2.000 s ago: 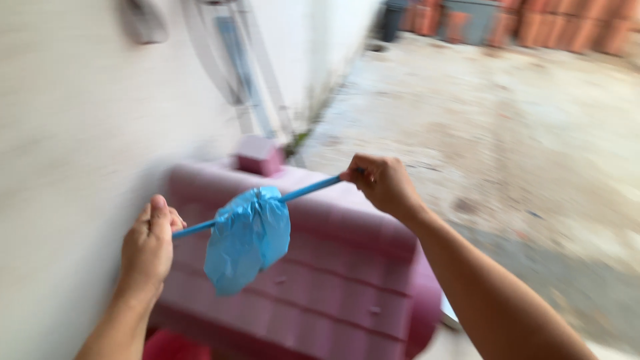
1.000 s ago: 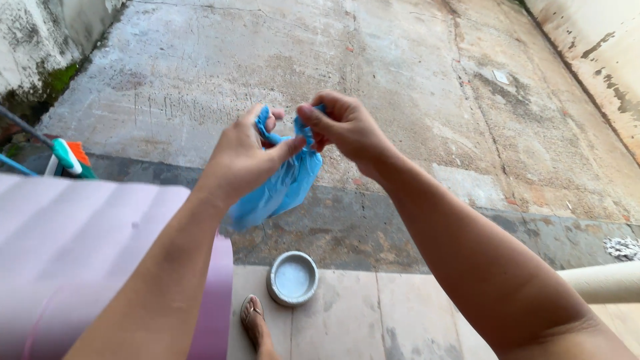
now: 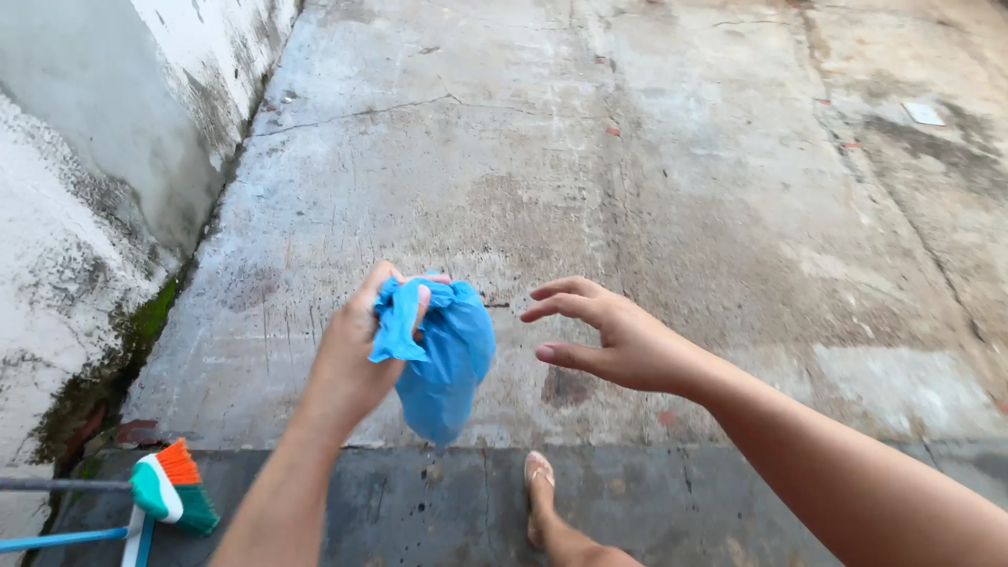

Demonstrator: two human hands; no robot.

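Observation:
A blue plastic bag [image 3: 449, 362] hangs from my left hand [image 3: 366, 346], which grips its gathered, twisted top between thumb and fingers. The bag's lower part bulges; what it contains is hidden. A loose end of the plastic droops over my left thumb side. To the right of the bag, my right hand [image 3: 587, 335] is apart from it, with thumb and fingers spread and nothing between them.
At the lower left lie a broom with orange and green bristles [image 3: 177, 488] and a blue-handled tool [image 3: 71, 541]. A mossy, stained wall [image 3: 118, 181] borders the cracked concrete floor [image 3: 472, 181]. My sandalled foot [image 3: 539, 480] is on the darker strip.
Both hands were at the bag's top a second ago; my right hand has let go and moved apart. Earlier the plastic was stretched out between my hands. The view has shifted off the pink object.

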